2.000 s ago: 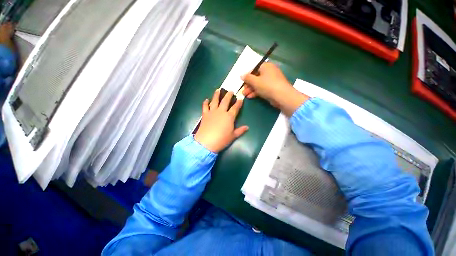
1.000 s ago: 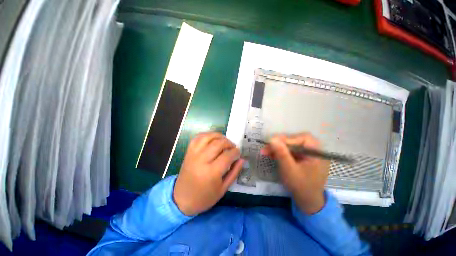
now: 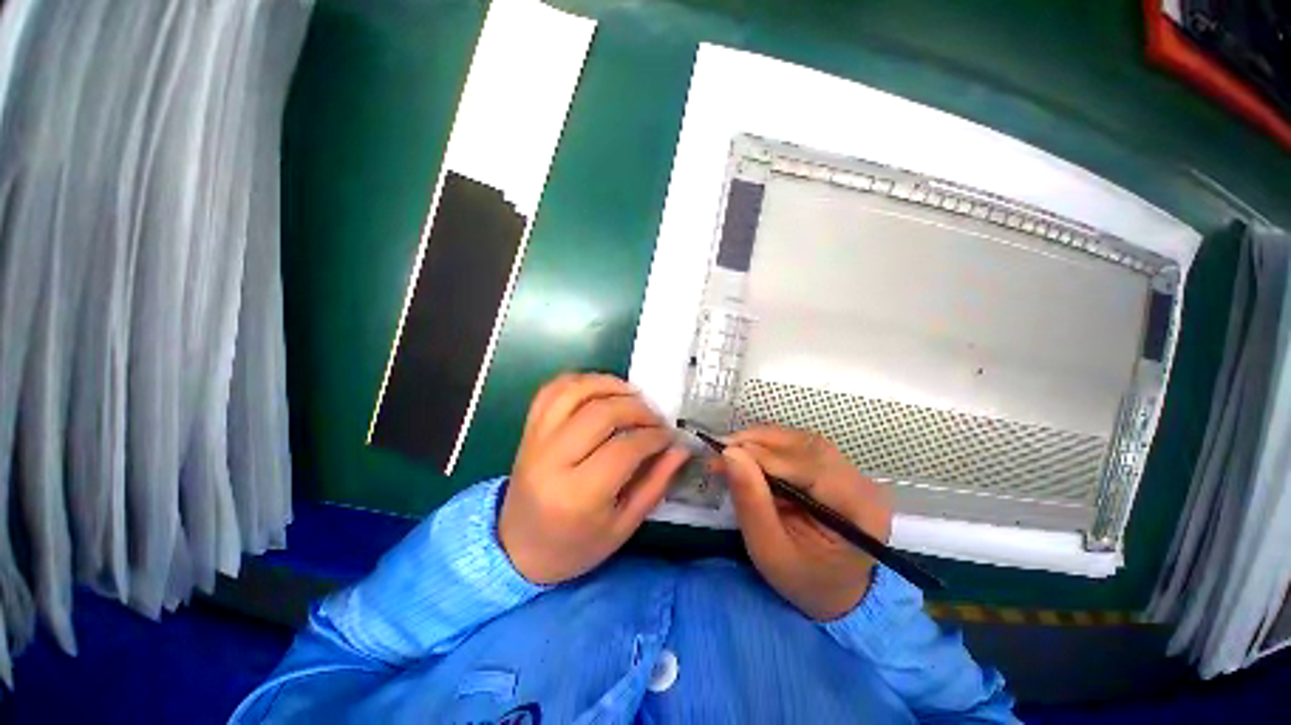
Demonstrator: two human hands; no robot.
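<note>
The silver-grey laptop bottom cover (image 3: 942,312) lies inside up on white interleaf sheets (image 3: 663,305), with dark patches near both short ends. My right hand (image 3: 807,517) holds the black tweezers (image 3: 850,533) over the cover's near left corner, the tip pointing up and left. My left hand (image 3: 583,475) is at that corner, fingers bent, its fingertips close to the tweezer tip. Whether it pinches anything small cannot be seen. The adhesive pad strip (image 3: 453,319), white at the far part and black at the near part, lies on the green mat left of the cover.
A thick fanned stack of white interleaf sheets (image 3: 135,312) stands at the left. Another stack (image 3: 1246,453) stands at the right edge. A red tray (image 3: 1232,71) with a dark unit is at the far right corner. The green mat (image 3: 354,184) runs beneath.
Both hands have moved from the strip to the cover's left end. Since one second ago, the tweezer tip has shifted nearer me along that edge, closer to my left fingertips. The view has also shifted.
</note>
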